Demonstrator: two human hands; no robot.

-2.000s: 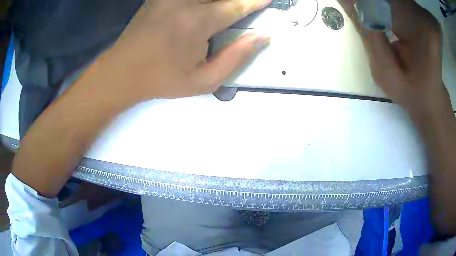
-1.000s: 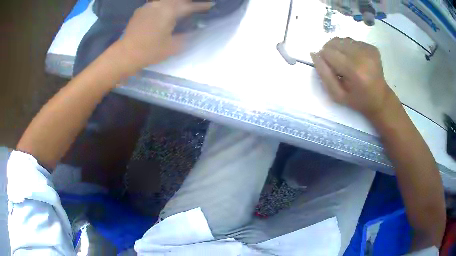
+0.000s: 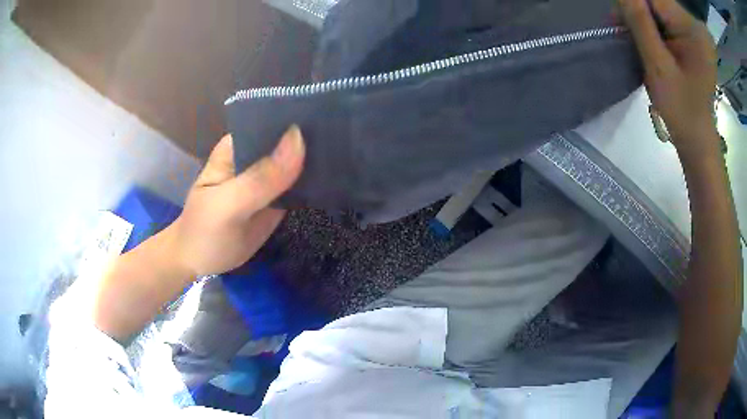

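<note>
A dark grey knit garment [image 3: 459, 123] is stretched between my hands in the upper middle. A silvery metal zip [image 3: 426, 67] runs along it, from the left corner up to the right. My left hand [image 3: 242, 200] grips the cloth at its left end, thumb on top, below the zip's end. My right hand [image 3: 676, 61] holds the right end of the cloth near the top edge. Its fingertips are partly hidden or hard to make out.
The table edge with its measuring tape [image 3: 606, 184] runs diagonally at the right, with white table surface [image 3: 635, 135] beyond it. My lap in grey trousers [image 3: 508, 270] is below. Blue bags or bins [image 3: 266, 303] lie at lower left. Machine parts show at the far right edge.
The view has swung to the left. The garment is now lifted and spread between both hands with its zip showing. My right hand, earlier empty on the machine bed, now holds cloth.
</note>
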